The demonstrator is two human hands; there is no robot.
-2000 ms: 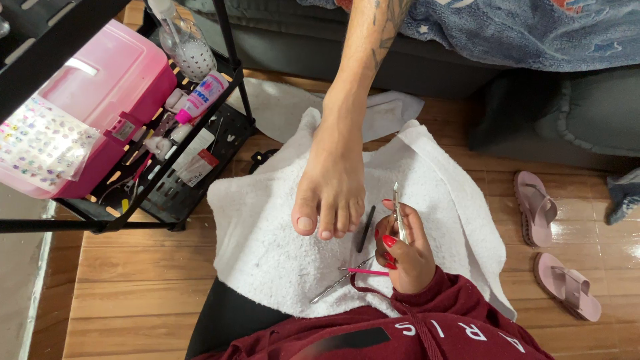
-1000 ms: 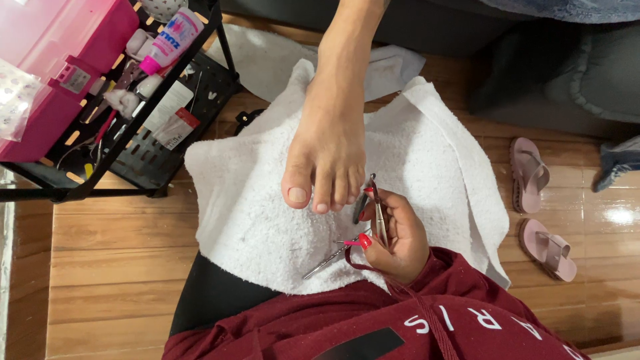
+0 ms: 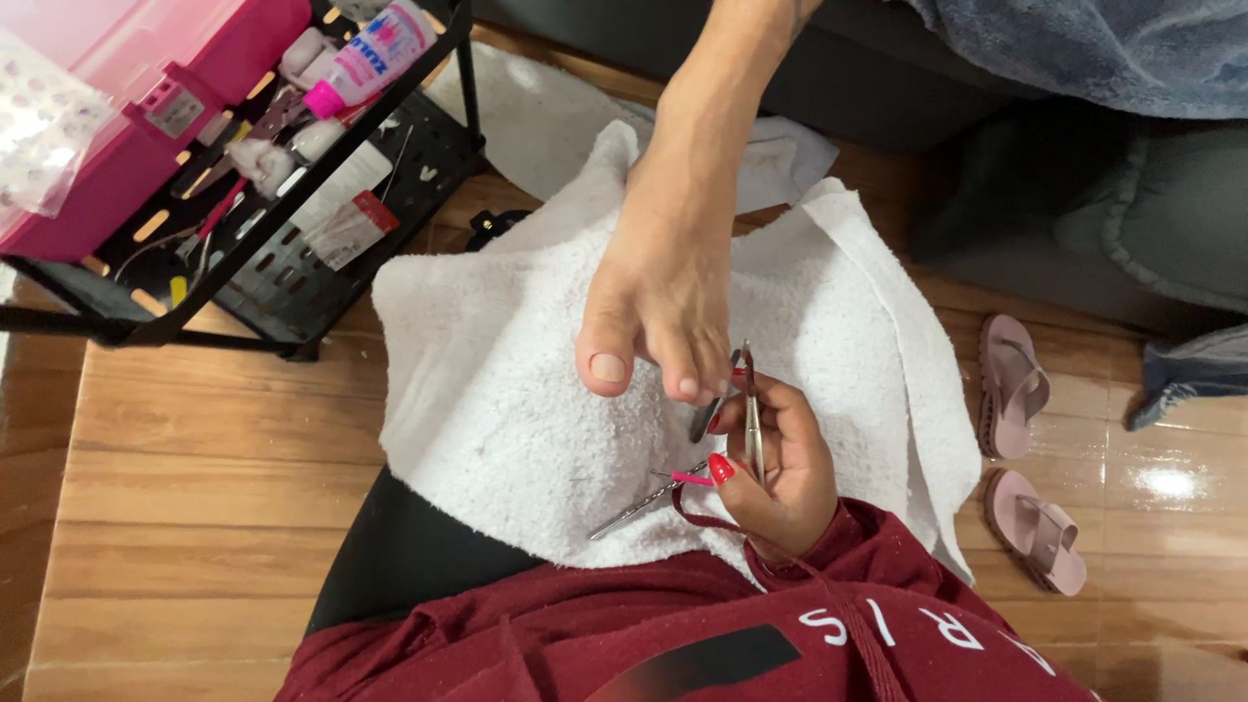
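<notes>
My right hand (image 3: 780, 468), with red nails, is closed around metal cuticle nippers (image 3: 753, 429), their jaws pointing up beside the smaller toes of another person's bare foot (image 3: 673, 263). The foot rests on a white towel (image 3: 468, 370) over my lap. A pink-handled tool (image 3: 692, 479) reaches to my thumb; whether it is held or lies behind cannot be told. Below it, a thin metal tool with a twisted handle (image 3: 634, 507) lies on the towel. A dark, flat tool (image 3: 702, 419), perhaps a nail file, lies partly behind my fingers. My left hand is not in view.
At the upper left, a black cart (image 3: 322, 292) holds a pink case (image 3: 127, 166), a bottle with a pink cap (image 3: 375, 57) and small tools. Pink flip-flops (image 3: 1011, 385) stand on the wooden floor at right. A dark sofa (image 3: 1024, 195) is at upper right.
My right hand still holds the nippers, which have turned more upright since one second ago. The foot stays on the towel. The view has shifted somewhat.
</notes>
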